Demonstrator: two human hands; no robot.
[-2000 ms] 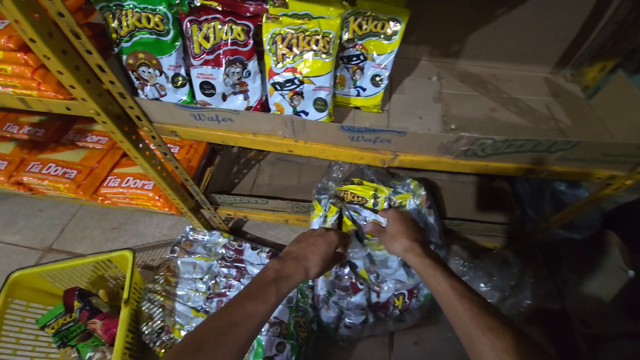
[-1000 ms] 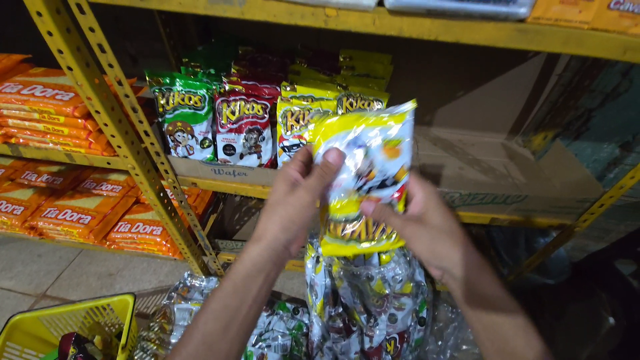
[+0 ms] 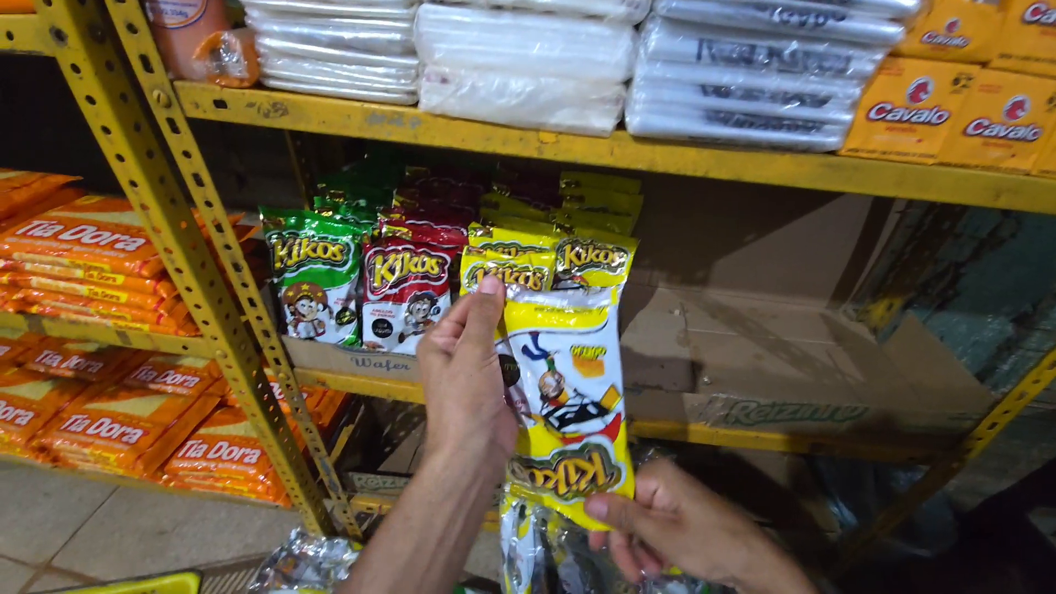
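Observation:
A yellow and white Kikos snack bag [image 3: 569, 388] is held upside down between my two hands. My left hand [image 3: 472, 363] grips its upper left edge, thumb on the front. At its lower right corner, my right hand [image 3: 652, 520] pinches the bag. Behind it on the middle shelf stand a green Kikos bag [image 3: 313, 276], a red Kikos bag [image 3: 408, 289] and yellow Kikos bags [image 3: 590, 260], with more bags in rows behind them. Below my hands, a clear plastic bundle of snack bags [image 3: 549, 553] is partly hidden.
Yellow metal shelving [image 3: 511, 136] frames the view. Wrapped white plastic packs [image 3: 524, 74] and orange Cavalo boxes [image 3: 907, 107] sit on the upper shelf. Orange Tia Dora packs [image 3: 91, 421] fill the left shelves. A cardboard tray [image 3: 742, 408] lies right of the Kikos bags. A yellow basket's rim [image 3: 132, 584] shows at lower left.
Two seconds ago both hands were at the plastic bundle below; a yellow bag has since been lifted from there. My right hand has shifted down to its lower corner. The view has tilted upward.

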